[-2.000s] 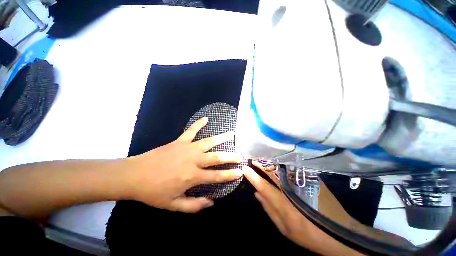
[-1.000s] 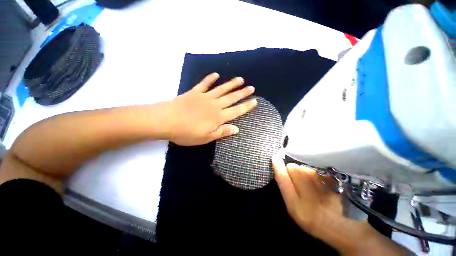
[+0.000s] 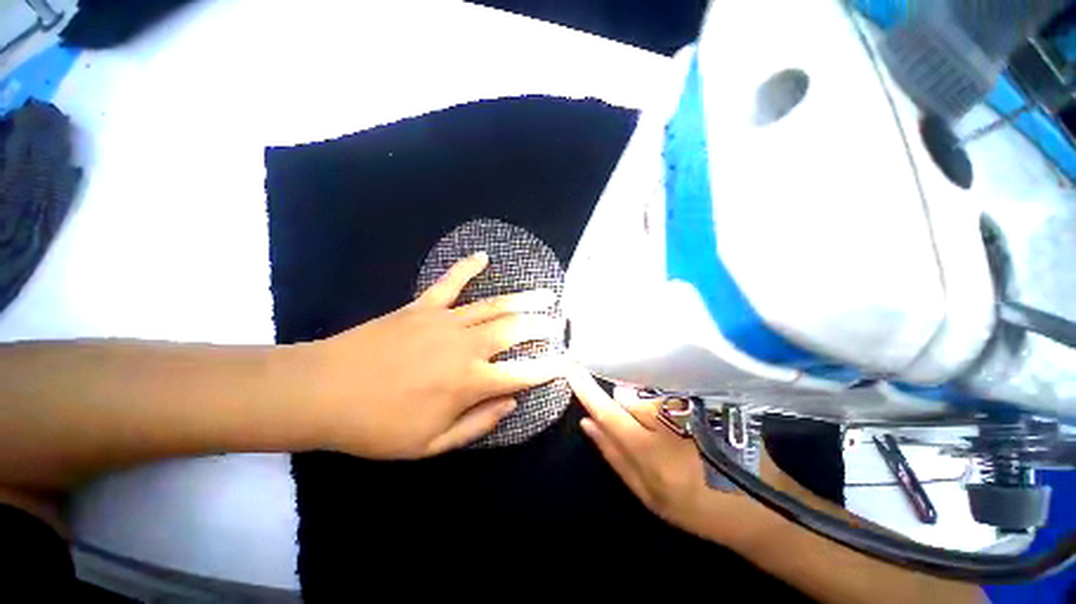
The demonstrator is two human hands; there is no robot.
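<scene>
An oval patch (image 3: 496, 245) in small grey check lies flat on a black garment panel (image 3: 366, 212), its right edge at the sewing machine head (image 3: 755, 236). My left hand (image 3: 413, 372) lies flat on the patch, fingers spread and pointing to the machine, pressing without gripping. My right hand (image 3: 655, 460) lies on the black panel just right of the patch, fingertips at its lower right edge. It is partly under the machine head and behind a thick dark curved loop (image 3: 814, 513). The needle area is hidden.
A dark patch stack (image 3: 33, 195) lies at the left edge. Dark snips (image 3: 906, 478) lie on the white table (image 3: 177, 236) right of the machine, beside a grey ribbed knob (image 3: 1009, 505). Black cloth lies at the far edge.
My left hand has moved from the patch's upper left edge onto its middle. The patch has turned a little against the machine. The camera view has shifted too.
</scene>
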